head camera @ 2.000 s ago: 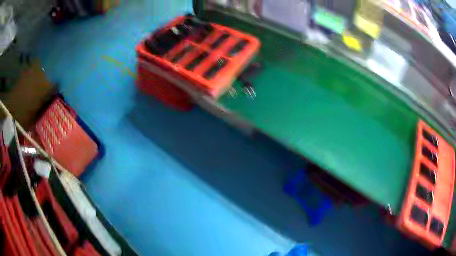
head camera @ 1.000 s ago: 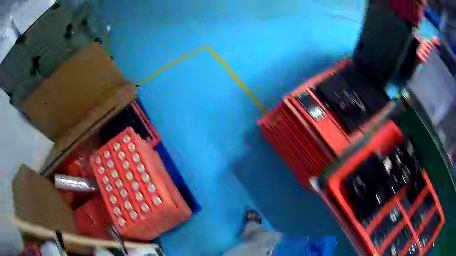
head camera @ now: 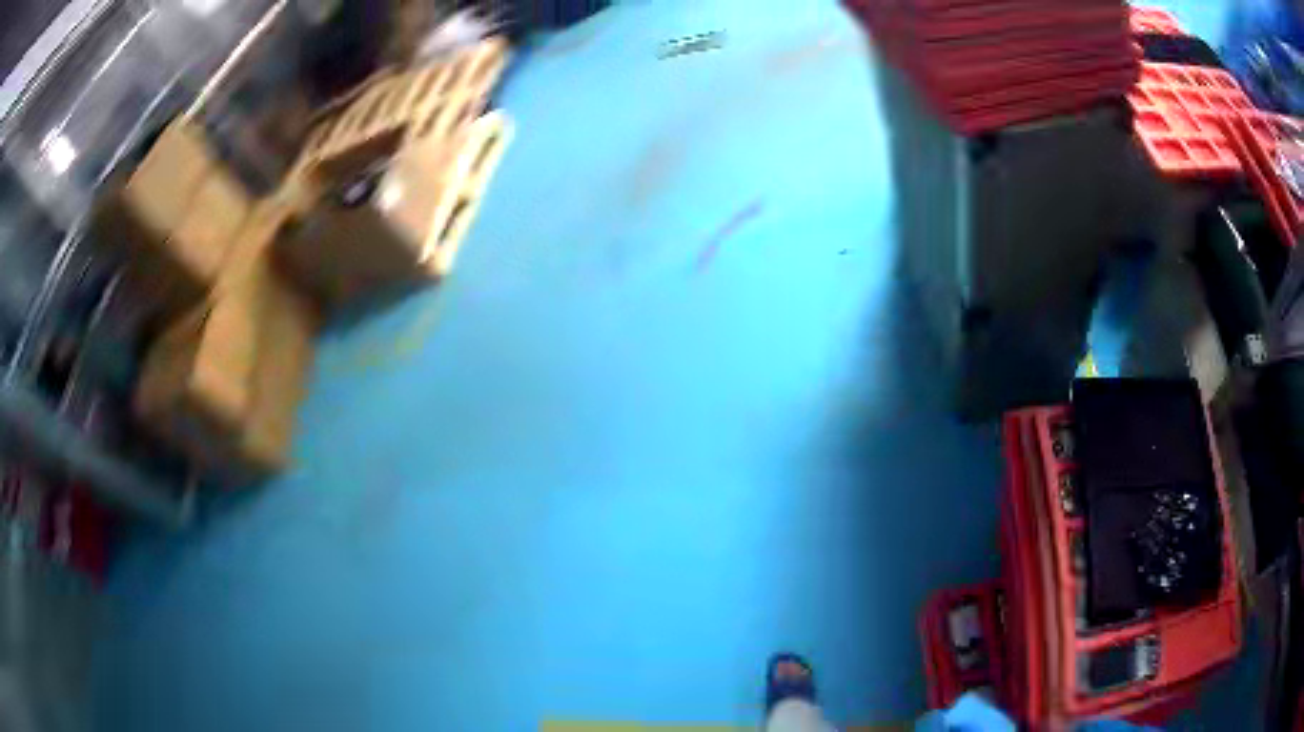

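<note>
Neither my left hand nor my right hand shows. Small patches of bright blue sleeve [head camera: 970, 714] show at the bottom edge, right of centre. The nearest things are red compartment trays [head camera: 1018, 572], stacked at the lower right. A flat black piece [head camera: 1144, 429] lies over the top tray, with small shiny bits on its lower half. A dark slab sits in a tray pocket [head camera: 1118, 664] below it. A smaller red tray [head camera: 937, 651] shows at the stack's left side. The picture is blurred.
Blue floor [head camera: 601, 429] fills the middle. Cartons [head camera: 243, 365] and a wooden pallet [head camera: 465, 200] are at the left. A grey cabinet-like block [head camera: 1023, 243] bears stacked red trays [head camera: 1001, 57] at the upper right. One foot [head camera: 789, 679] shows at the bottom.
The view has moved forward along the floor. The carton with the round-pocket tray and the green bench top have left view; cartons, a pallet and the grey block have come in.
</note>
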